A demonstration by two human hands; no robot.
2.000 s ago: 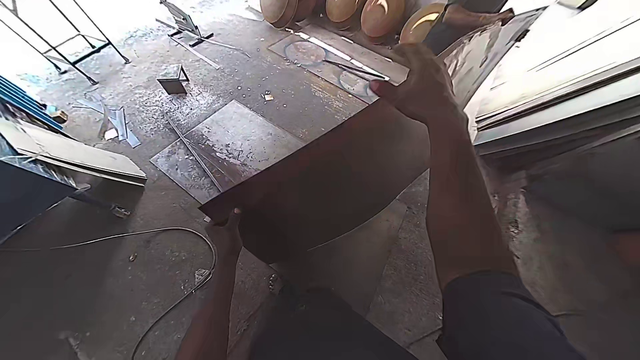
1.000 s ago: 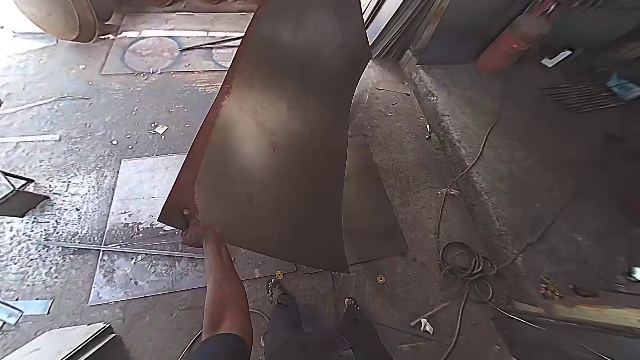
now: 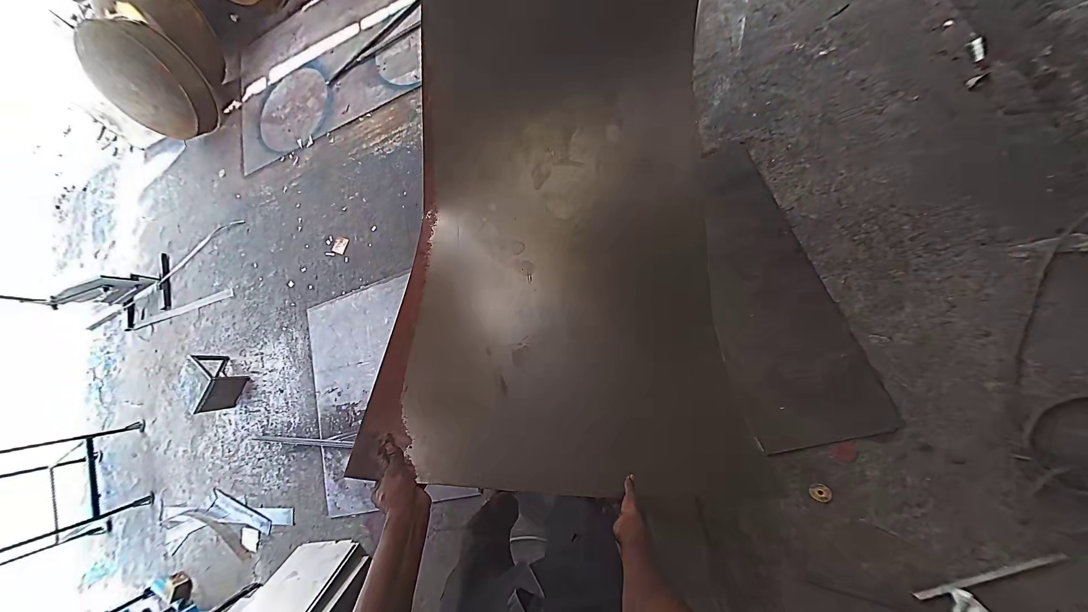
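A large curved metal sheet (image 3: 561, 323) with a reddish strip along its left side fills the middle of the head view and runs out at the top. My left hand (image 3: 399, 484) grips its near left corner, thumb on the upper face. At the near edge, further right, my right hand (image 3: 629, 514) holds the sheet with the thumb up and the fingers hidden beneath. Under the raised sheet, flat metal plates lie on the floor, a pale one (image 3: 357, 331) showing at the left and a dark one (image 3: 790, 340) at the right.
Rounded metal tank ends (image 3: 149, 76) stand at the upper left, by a plate with marked circles (image 3: 293, 110). An angled metal piece (image 3: 217, 387), a black metal frame (image 3: 89, 476) and stacked panels (image 3: 306, 578) are on the left. A cable (image 3: 1033, 340) lies at the right.
The sheet, tilted across the view at first, now extends straight away from me. My right hand, on its far edge two seconds ago and unseen one second ago, is now on the near edge.
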